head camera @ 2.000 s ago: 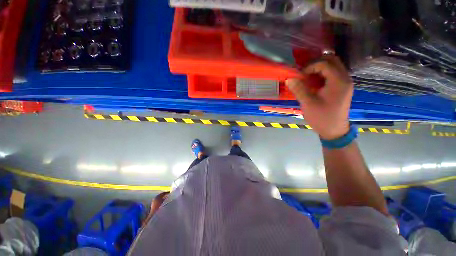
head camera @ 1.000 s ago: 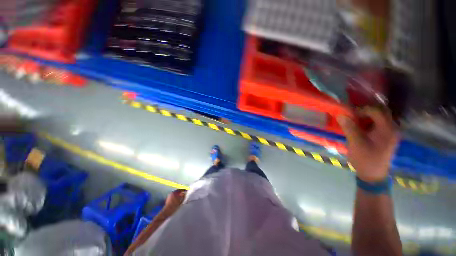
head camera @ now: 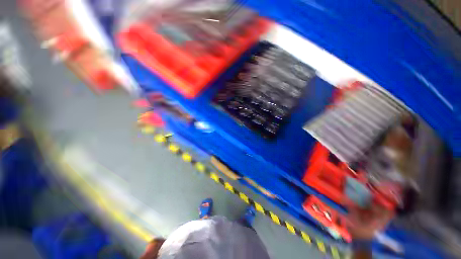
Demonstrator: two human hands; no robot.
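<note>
My right hand is blurred at the lower right, at the front edge of a red parts tray. The frame does not show clearly what its fingers hold. A grey-green item lies in the tray just beyond the hand, with crumpled clear plastic behind it. A light ridged sheet rests over the tray's back part. Of my left arm only a small blurred brown patch shows at the bottom edge, left of my lap; the left hand cannot be made out.
A dark tray with rows of small shiny parts lies on the blue shelf. Another red tray stands at the upper left. Black-yellow floor tape runs below the shelf edge. A blue stool is at the lower left.
The view has swung to the left and tilted. The red tray and my right hand now appear lower and further right, and the left red tray shows more fully.
</note>
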